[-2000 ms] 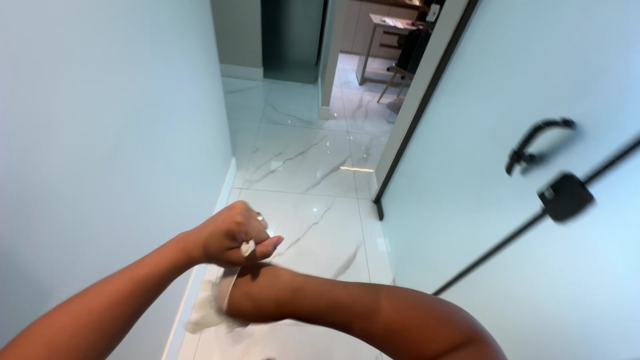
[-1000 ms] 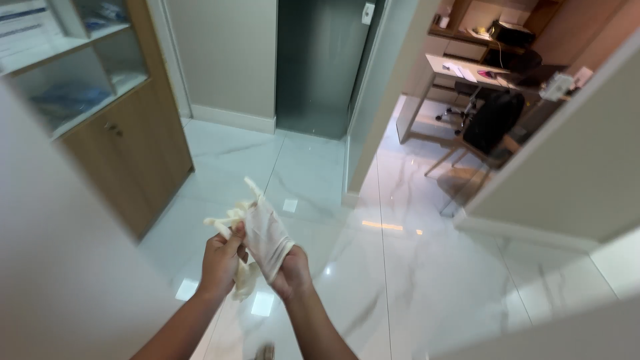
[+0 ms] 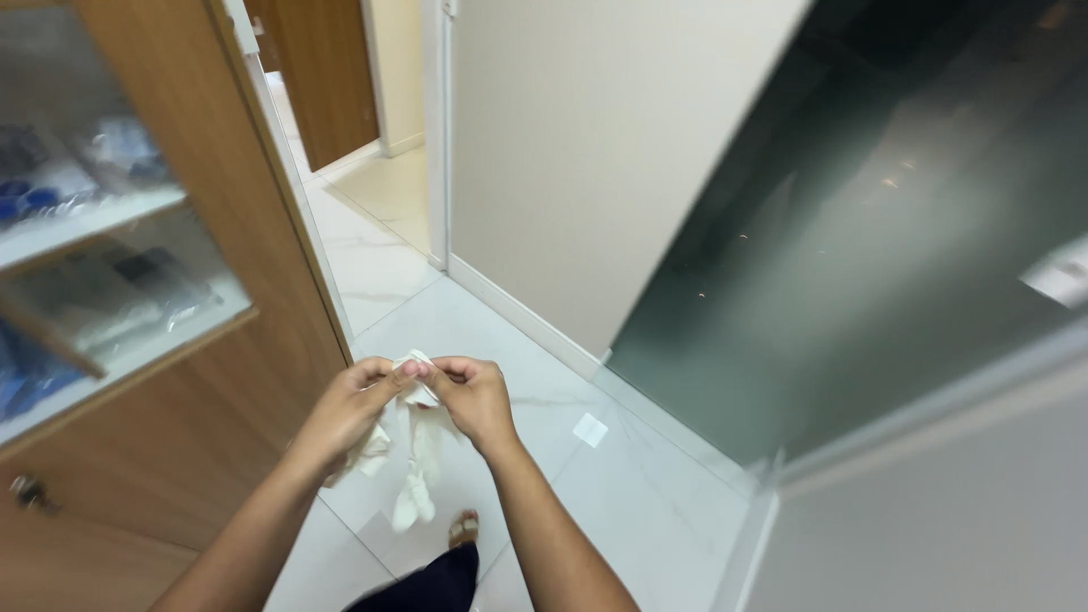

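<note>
Both my hands meet in the lower middle of the view, fingertips together. My left hand (image 3: 348,408) pinches the upper edge of a white glove (image 3: 415,463) between thumb and fingers. My right hand (image 3: 476,399) grips the same edge from the other side. The glove's fingers hang down below, over the floor. More whitish, crumpled glove material (image 3: 370,450) shows beneath my left hand; whether it is a second glove I cannot tell. Both hands are bare.
At the left stands a wooden cabinet (image 3: 263,221) with shelves holding blue and clear packets. A doorway opens beyond it to a brown wooden door (image 3: 327,76). A dark glass door (image 3: 807,255) is at the right. My sandalled foot (image 3: 463,527) is on the marble-look tile floor (image 3: 544,476).
Two seconds ago one hand was at the other wrist, near the whitish material; now both hands hold the glove's edge, with its fingers hanging down. The view has swung left toward the cabinet and doorway.
</note>
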